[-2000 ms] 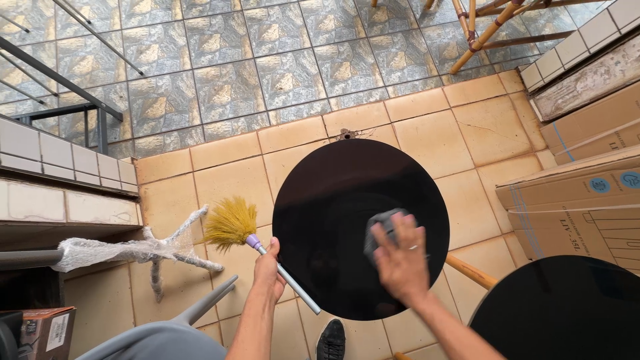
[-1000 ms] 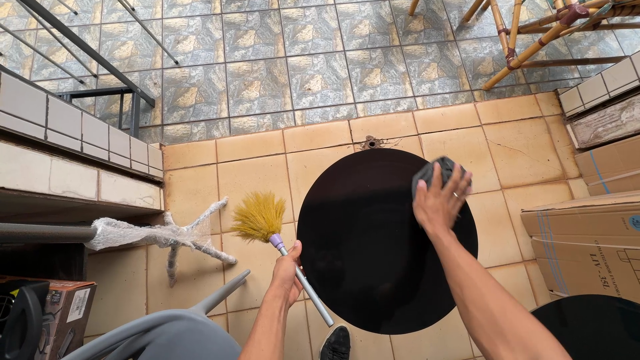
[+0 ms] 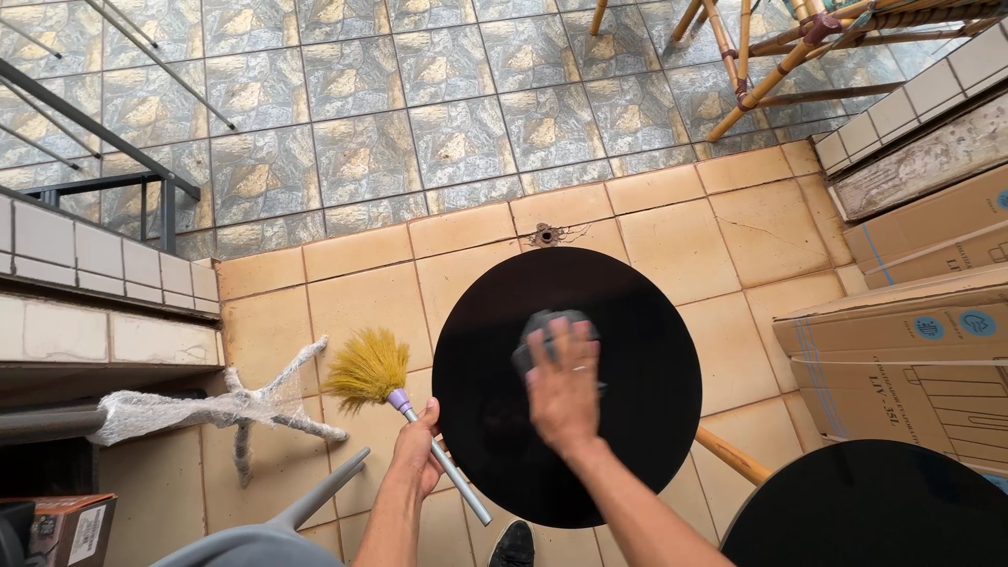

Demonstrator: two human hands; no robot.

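Note:
My left hand (image 3: 419, 449) grips the grey handle of a duster with yellow bristles (image 3: 368, 370) and a lilac collar. The bristles point up and left, beside the left edge of a round black tabletop (image 3: 630, 378). My right hand (image 3: 564, 378) lies over a dark grey cloth (image 3: 526, 346) on the tabletop, a little above its middle. The fingers are spread across the cloth and slightly blurred; a ring shows on one of them.
A second round black top (image 3: 874, 512) stands at lower right, near cardboard boxes (image 3: 890, 378). A plastic-wrapped stand base (image 3: 244, 405) and a grey chair (image 3: 252, 543) are at left. Bamboo furniture (image 3: 776, 75) stands at upper right. My shoe (image 3: 513, 543) is below the tabletop.
My right hand and the cloth have moved left from the tabletop's upper right edge, where they were a second ago, to near its middle. My left hand still holds the duster.

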